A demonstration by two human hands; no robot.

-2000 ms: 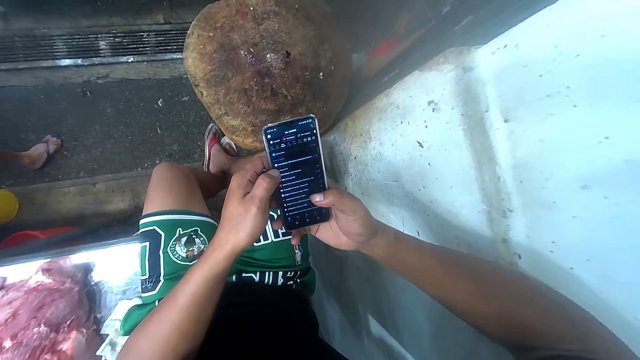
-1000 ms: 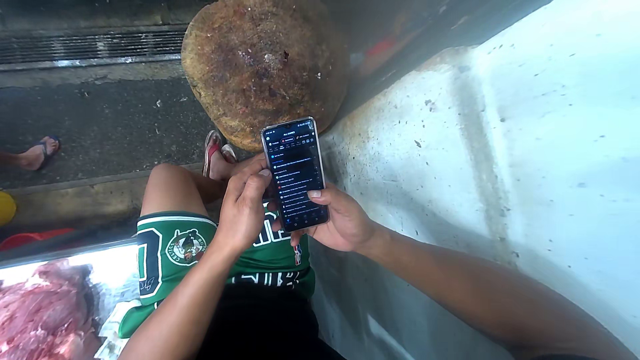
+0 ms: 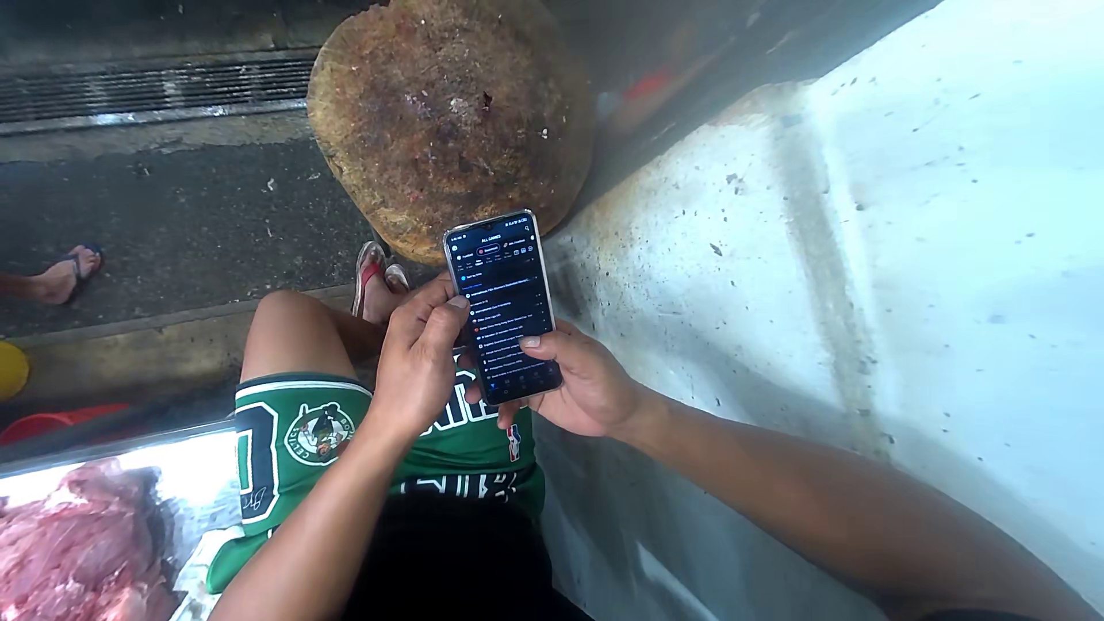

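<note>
A smartphone with a dark screen showing a list is held upright over my lap. My left hand grips its left edge, the thumb beside the screen. Around the lower right side my right hand holds it, the thumb over the lower part of the screen. Both hands' fingers are partly hidden behind the phone. Beneath them are green shorts with white lettering. Just beyond the phone's top lies a round, worn wooden chopping block.
Raw meat lies on a metal surface at the lower left. A pale wall runs along the right. Another person's sandalled foot is at the left, near a yellow object and a red plastic rim. A floor grate lies behind.
</note>
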